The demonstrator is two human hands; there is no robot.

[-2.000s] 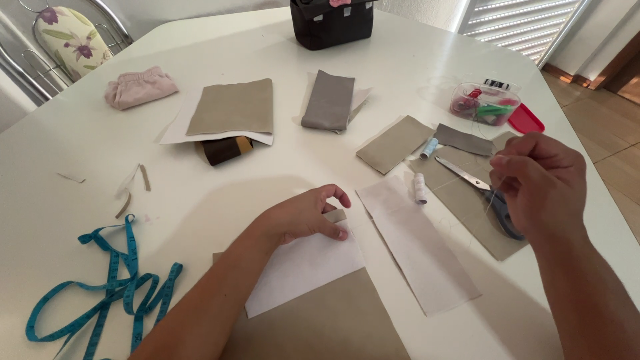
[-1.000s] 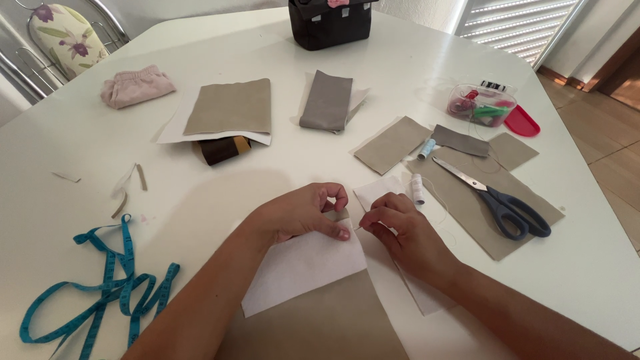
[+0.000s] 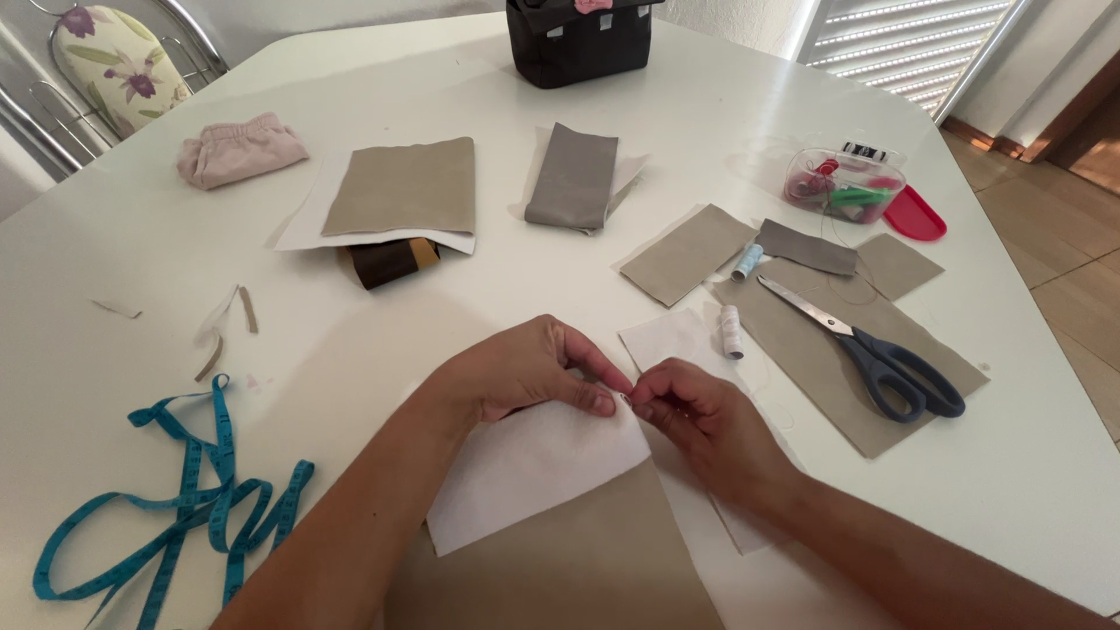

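Note:
Between its thumb and fingers my left hand [image 3: 547, 367] grips the top edge of a white-backed piece [image 3: 542, 472], which lies folded over a beige sheet [image 3: 560, 560]. My right hand [image 3: 700, 411] pinches at the corner of that piece, its fingertips touching those of my left hand; what they pinch is too small to tell. A second white-backed strip [image 3: 674, 341] lies partly under my right hand. Beyond it stand a white thread spool [image 3: 731, 332] and a light blue one [image 3: 747, 262]. Dark-handled scissors [image 3: 875, 354] rest on a beige sheet [image 3: 945, 359] to the right.
A blue tape measure [image 3: 188, 499] lies tangled at the left, near small scraps [image 3: 248, 309]. Farther back are pink cloth [image 3: 241, 153], stacked beige sheets [image 3: 407, 184], a folded grey piece [image 3: 573, 175], a black bag [image 3: 582, 44] and a clear box of sewing supplies [image 3: 840, 192].
My right hand was raised over the scissors two seconds ago; it came down and left to the corner beside my left hand. Since one second ago it has moved slightly closer to my left fingertips.

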